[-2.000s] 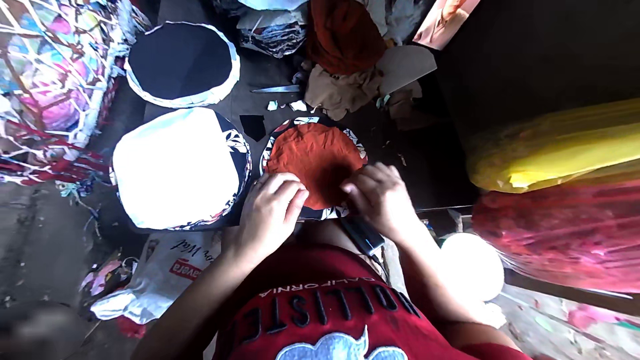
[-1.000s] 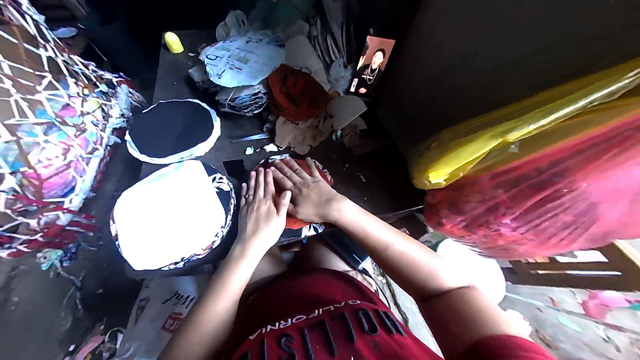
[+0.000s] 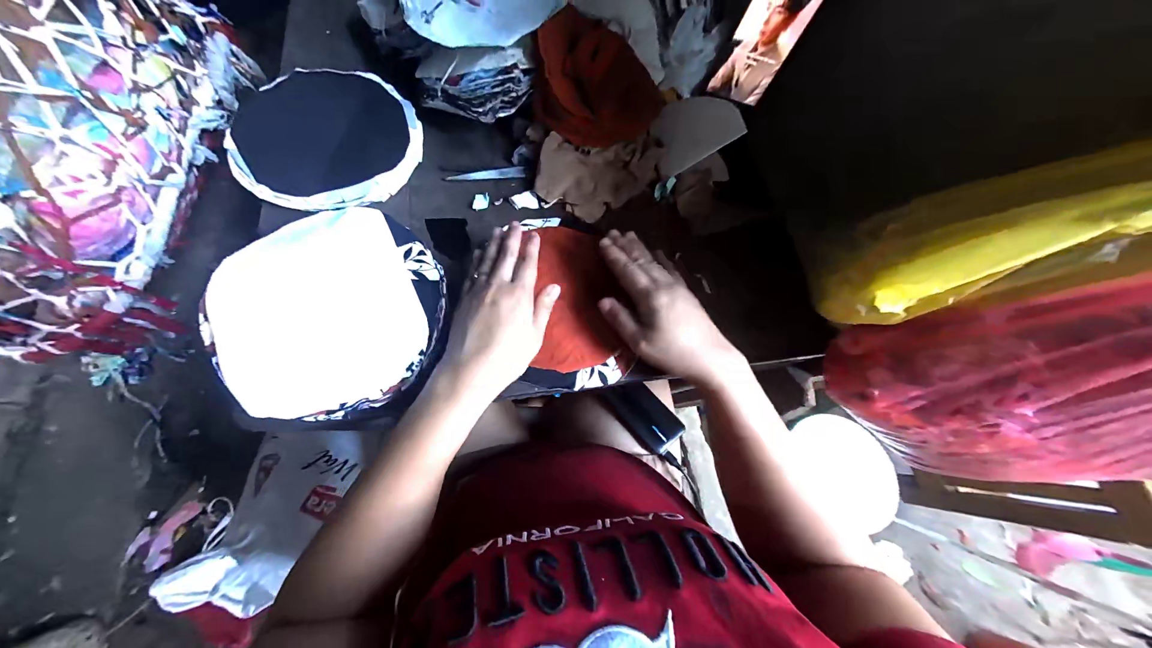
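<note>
A round piece of orange-red cloth lies on a patterned black-and-white fabric round at the front edge of the dark table. My left hand rests flat along the left side of the orange cloth, fingers extended. On its right side lies my right hand, palm down, fingers pointing up and left. Neither hand grips anything. Left of my left hand is a stack of rounds topped by a white piece. Behind that stack sits a black oval with a white fabric rim.
Scissors or a similar pointed metal tool lie behind the orange cloth, near brown cloth scraps and a crumpled orange cloth. Yellow and red plastic bags bulge at right. A netted bundle stands at left.
Two seconds ago my fingers were bent at the cloth's near edge. One second ago my hands lay close together on the cloth; now they are apart at its two sides. The view has shifted.
</note>
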